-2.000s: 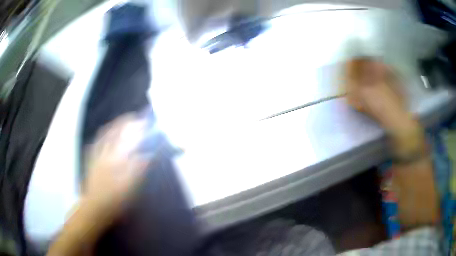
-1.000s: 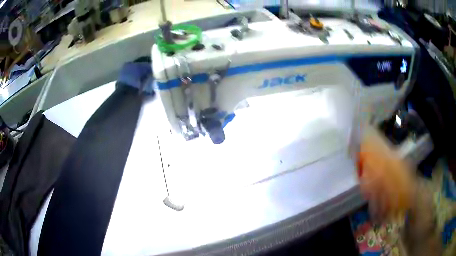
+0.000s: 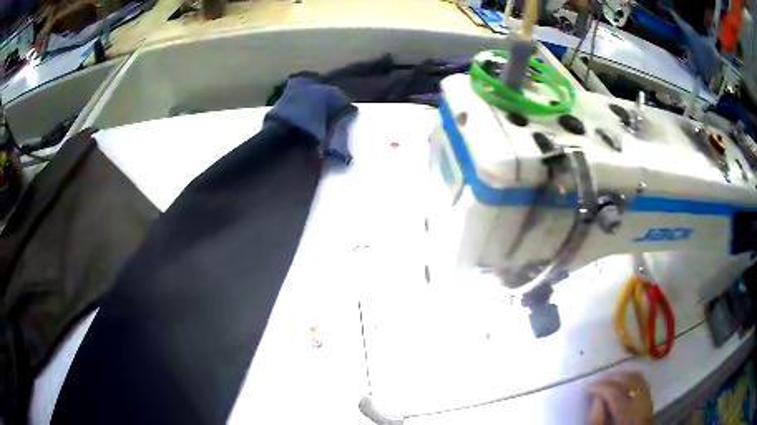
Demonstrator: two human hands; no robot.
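A long navy-black panel [image 3: 207, 257] lies on the white table, running from the bottom left up to a mid-blue fabric part [image 3: 307, 112] at its far end. Scissors with one yellow-orange and one red handle loop [image 3: 643, 319] stand out under the machine arm; their blades cannot be made out. My right hand [image 3: 621, 400] is at the bottom right, just below the scissor handles and cut off by the picture's edge. Its fingers look curled, and whether it holds anything is unclear. My left hand is out of the picture.
The white JACK sewing machine head [image 3: 531, 166] is at the right, with a green ring [image 3: 490, 83] on top. A brown-black panel [image 3: 75, 224] lies at the left. A small grey piece [image 3: 378, 410] is at the bed seam.
The view has swung left, so the machine sits further right. My left hand, on the dark panel two seconds ago, is gone from view. My right hand is lower, and the scissor handles now show clearly.
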